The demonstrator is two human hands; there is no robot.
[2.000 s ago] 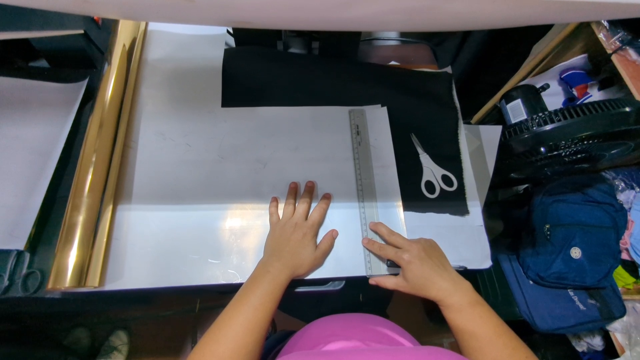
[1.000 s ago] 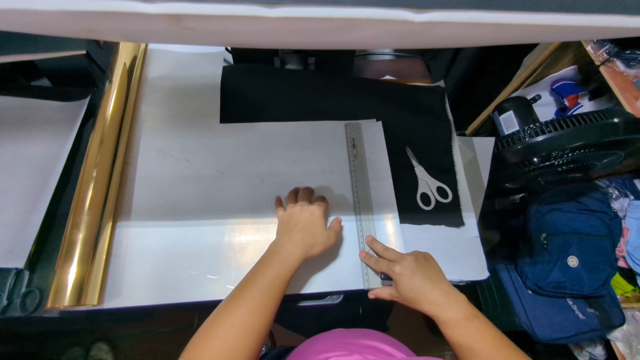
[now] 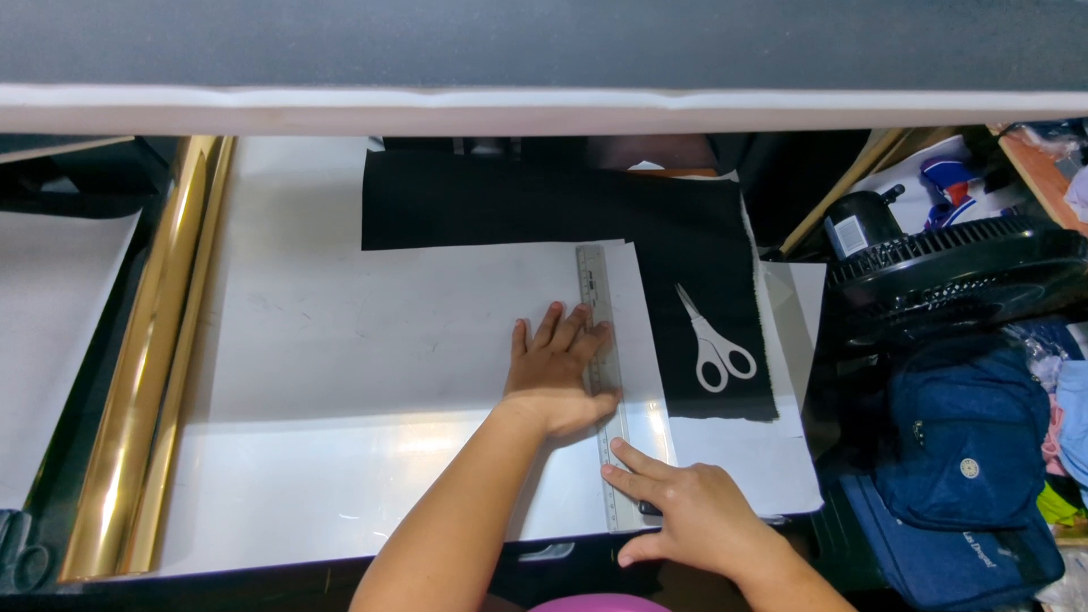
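Observation:
A clear ruler [image 3: 602, 374] lies lengthwise near the right edge of a white sheet [image 3: 408, 340] on the table. My left hand [image 3: 557, 370] rests flat with fingers spread, its fingertips and thumb on the ruler's middle part. My right hand [image 3: 688, 510] is at the ruler's near end, index and middle fingertips touching it; a small black object [image 3: 649, 508] shows partly under that hand, and its hold cannot be told. White-handled scissors [image 3: 716, 350] lie closed on black fabric [image 3: 544, 200], to the right of the sheet.
Gold rolls [image 3: 149, 374] stretch along the table's left side. A grey-topped ledge with a pale edge [image 3: 544, 110] crosses the view above. To the right are a black fan [image 3: 952, 272] and blue bags [image 3: 965, 433]. Another pair of scissors [image 3: 30, 557] lies at the lower left.
My left hand has moved right from the sheet onto the ruler. My right hand stays by the ruler's near end. The view has shifted, showing more of the ledge above.

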